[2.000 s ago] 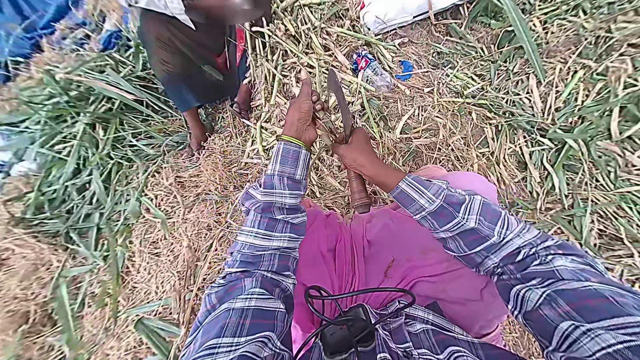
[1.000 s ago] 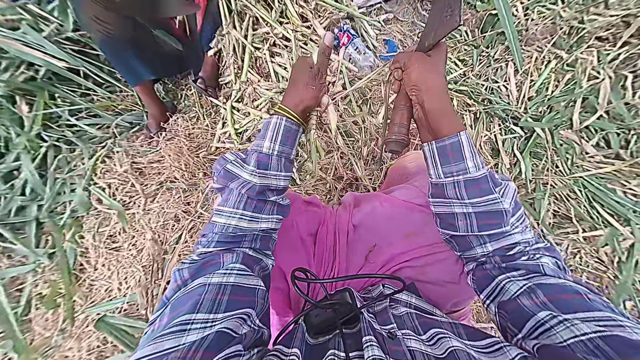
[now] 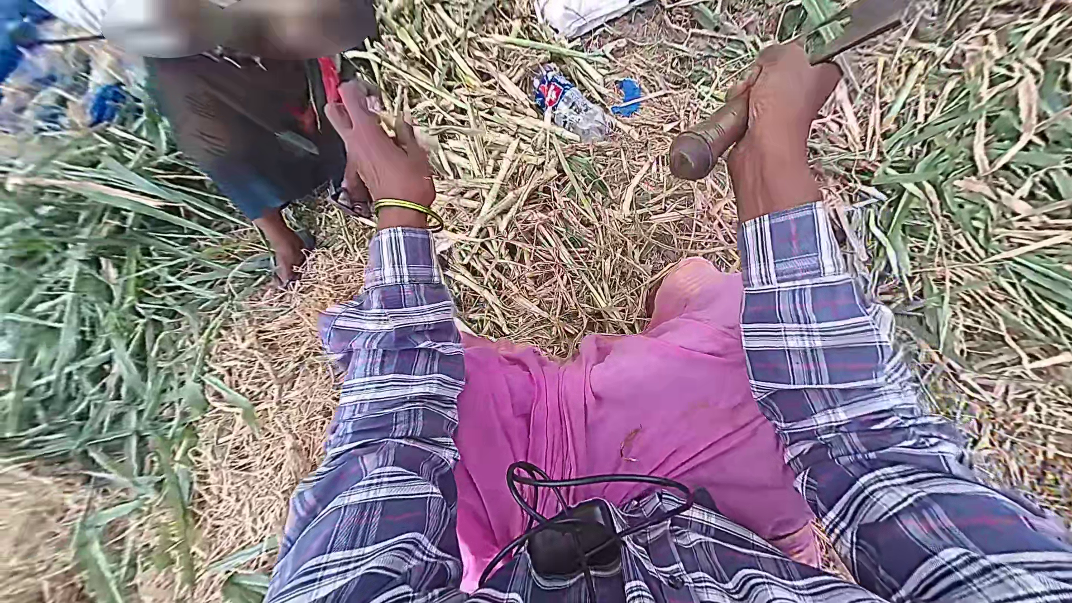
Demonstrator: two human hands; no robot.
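Note:
My right hand is closed around the rounded handle of a large broad-bladed knife. Its blade points up and to the right, and the tip lies past the top edge of the view. My left hand, with a yellow-green bangle at the wrist, is raised at the left with fingers partly spread; a small pale thing shows by its fingers, and whether it is held cannot be told. Cut stalks lie on the ground between and beyond my hands.
Another person stands close at the upper left. A crumpled plastic bottle, a blue scrap and a white sack lie ahead. Long green leaves cover the left side, more leaves the right. A black device with a cable hangs at my waist.
My hands were close together at the knife two seconds ago and are now wide apart. The right hand has carried the knife to the right, and its blade has tilted over to the right.

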